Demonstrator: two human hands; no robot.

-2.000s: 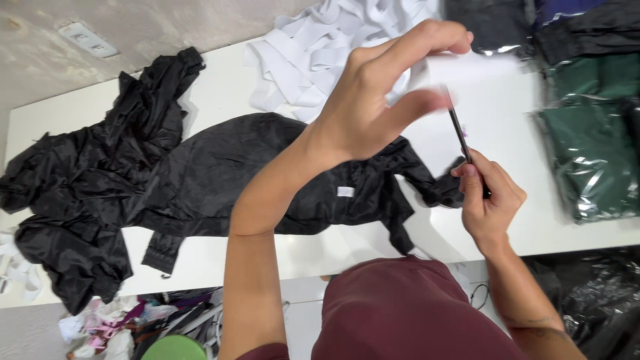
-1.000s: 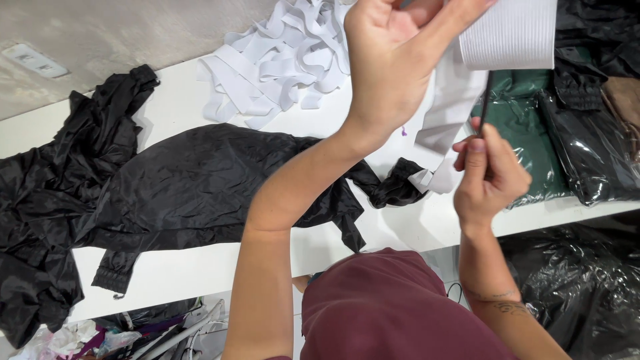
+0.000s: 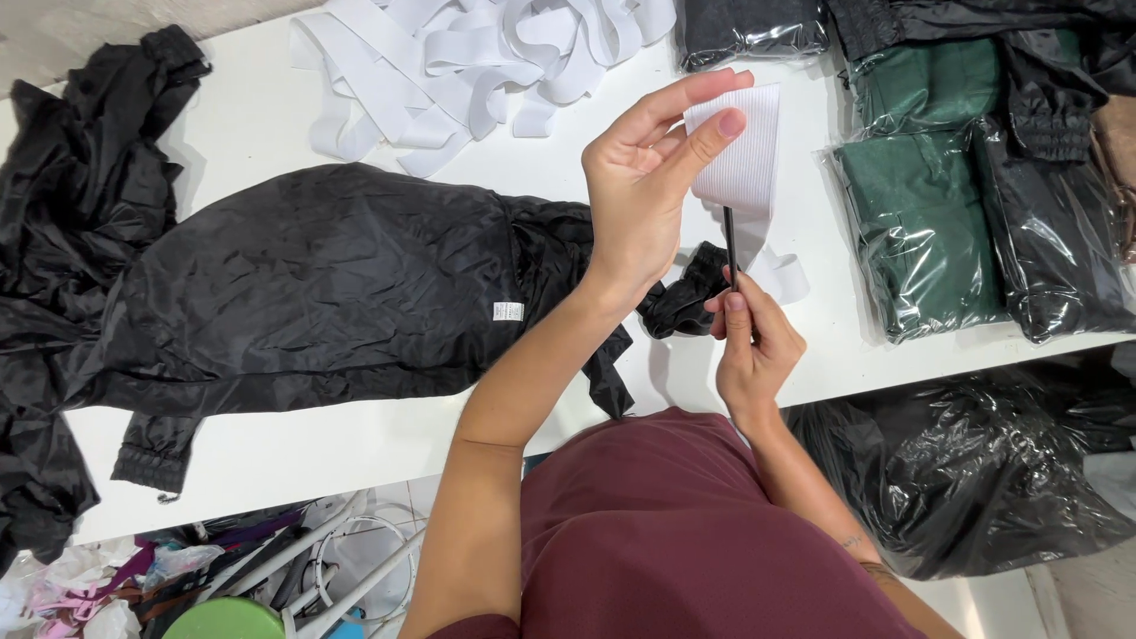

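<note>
Raised over the table, my left hand (image 3: pixel 643 182) has its thumb and fingers at the edge of a roll of white ribbed elastic band (image 3: pixel 735 155). A thin black rod (image 3: pixel 730 244) runs up from my right hand (image 3: pixel 754 342) to the bottom of the band; what tool it is I cannot tell. My right hand is closed around its lower part. A tail of white band (image 3: pixel 781 275) hangs down behind the rod to the table. Left of my hands lies a black fabric garment (image 3: pixel 337 284) with a small white label and gathered cuffs.
Loose white elastic strips (image 3: pixel 461 71) lie at the back of the white table (image 3: pixel 311 453). Plastic-wrapped green clothing (image 3: pixel 923 231) and black clothing (image 3: pixel 1056 231) sit at the right. Below are a black plastic bag (image 3: pixel 941 461), a green round lid or seat (image 3: pixel 226 621) and mixed scraps.
The white band, largely hidden by blur two seconds ago, now shows clearly between my hands. My left hand has come lower since one second ago, and the view has shifted.
</note>
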